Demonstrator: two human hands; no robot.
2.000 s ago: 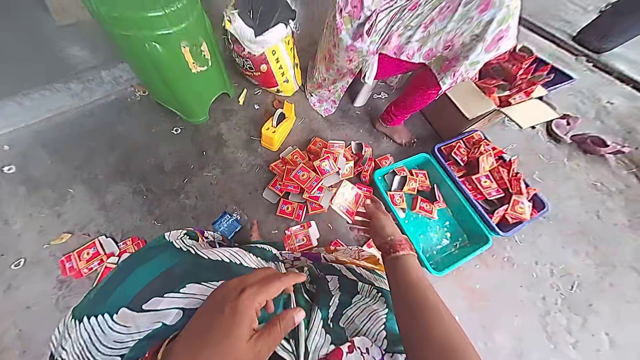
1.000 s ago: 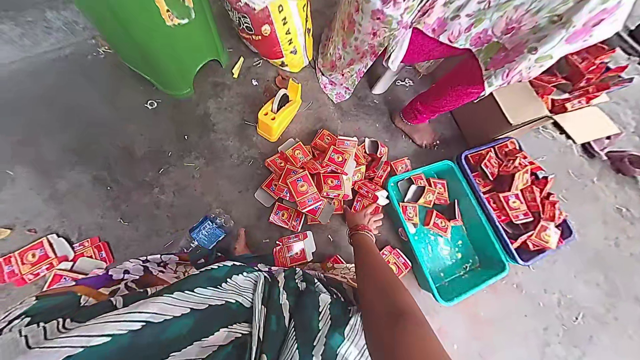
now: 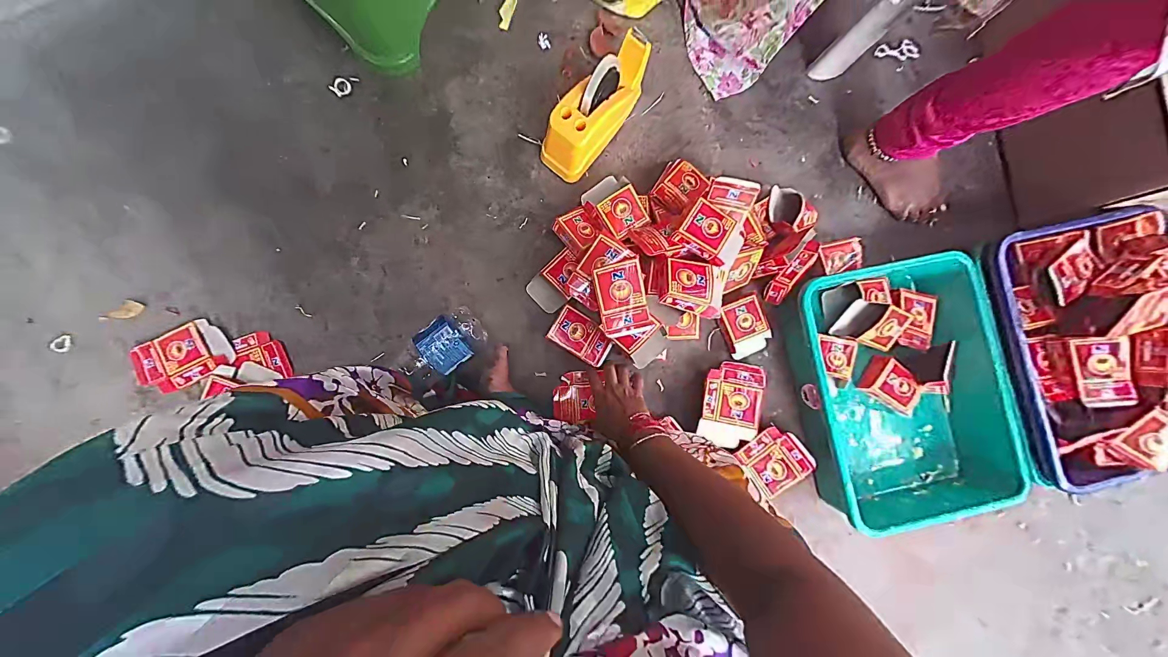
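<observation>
My right hand (image 3: 620,401) reaches down to the floor, its fingers at a small red cardboard box (image 3: 573,398) beside the green patterned cloth over my lap; whether it grips the box I cannot tell. A heap of red printed boxes (image 3: 623,290) lies just beyond it, some with flaps open. Two more boxes (image 3: 733,398) rest to the right of the hand. Low in the view is my left hand (image 3: 429,625), over my lap, partly cut off by the frame edge; its hold is not clear. A teal plastic tub (image 3: 990,438) contains several red boxes.
A purple-blue tub (image 3: 1036,411) full of red boxes adjoins the teal one. A yellow tape dispenser (image 3: 584,128) stands beyond the heap. Another person's bare foot (image 3: 899,178) is at upper right. Left are a crumpled blue-labelled plastic item (image 3: 443,344), more red boxes (image 3: 182,354) and a green plastic stool (image 3: 388,32).
My right hand has moved from the near edge of the heap back toward my lap, to the box on the floor. My left hand, out of view one second ago, shows again.
</observation>
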